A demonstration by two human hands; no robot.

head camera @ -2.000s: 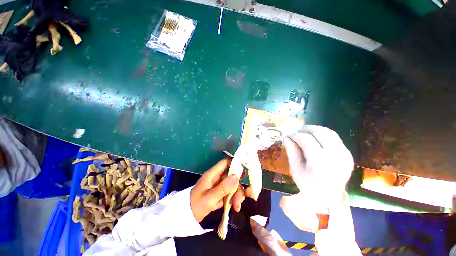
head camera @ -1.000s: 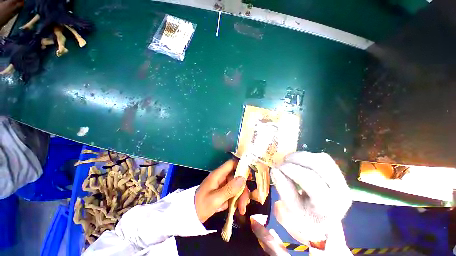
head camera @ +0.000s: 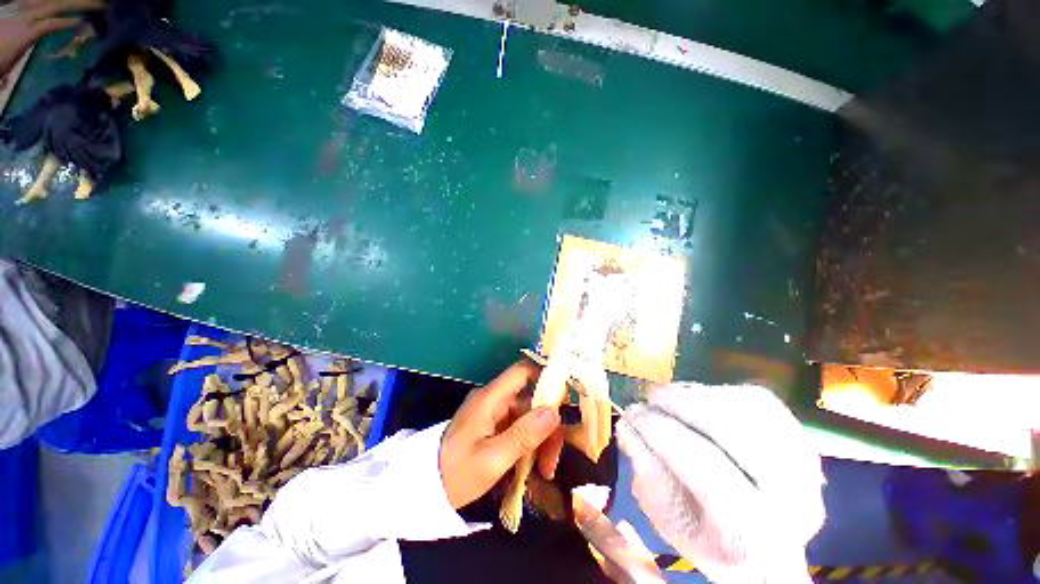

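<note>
My bare left hand point(head camera: 490, 445) is closed on a pale tan pair of figure legs point(head camera: 554, 394) at the bench's front edge, one foot hanging below my fingers. My right hand point(head camera: 724, 473), in a white knit glove, is just right of the legs. Its fingers are pinched on a thin pale applicator stick, mostly hidden; only a short bit shows near the fingertips. A tan cardboard palette point(head camera: 656, 308) with a whitish smear lies on the green bench behind the legs.
A blue bin point(head camera: 382, 399) heaped with tan legs is at lower left. Black bundles point(head camera: 86, 126) with tan legs lie at upper left, near another person's hand point(head camera: 40, 23). A clear packet point(head camera: 399, 80) and white stick point(head camera: 502, 48) lie farther back. A glowing heating box point(head camera: 935, 285) stands right.
My right hand has moved down and toward me, off the palette and away from the legs. Another person's hand now shows at upper left, and a black bundle there has shifted.
</note>
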